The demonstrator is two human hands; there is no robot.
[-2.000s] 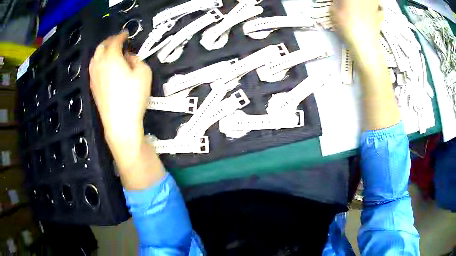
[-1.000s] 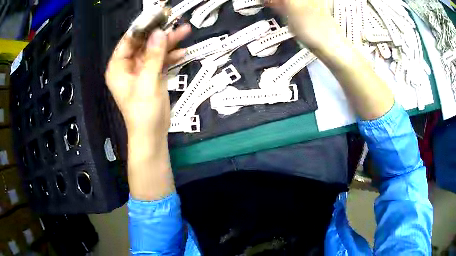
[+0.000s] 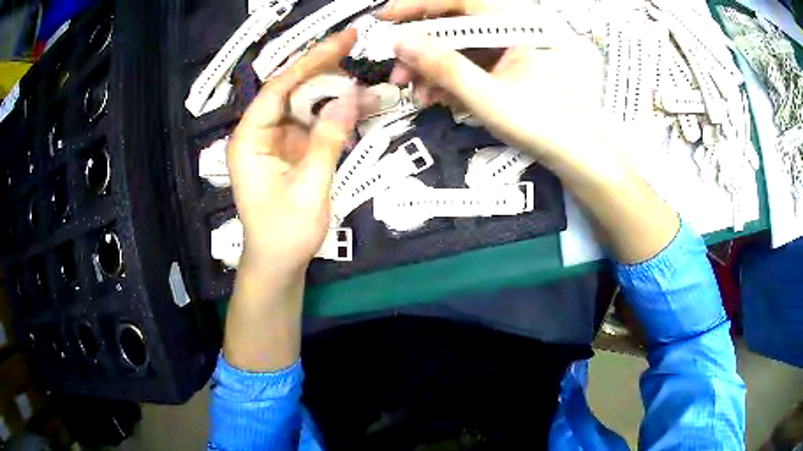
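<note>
My left hand (image 3: 286, 176) has thumb and fingers pinched around a pale round watch head (image 3: 324, 91). My right hand (image 3: 528, 101) meets it at the fingertips. A long white hole-side strap (image 3: 484, 33) runs rightward from the right fingertips, over that hand. Fingers and glare hide where strap and watch head meet; I cannot tell if they are joined. Below, strapped white watches, one of them at the front (image 3: 409, 204), lie across the black foam tray (image 3: 440, 242).
A second black foam tray (image 3: 145, 291) with strapless round watches stands at left. A loose strap pile (image 3: 660, 79) lies on white paper (image 3: 577, 238) at right, with greyish straps (image 3: 775, 62) beyond. The green mat edge (image 3: 423, 286) runs in front of the tray.
My left hand has brought the watch head from the tray's upper left to the middle. My right hand has come from the strap pile with a strap; the hands now meet.
</note>
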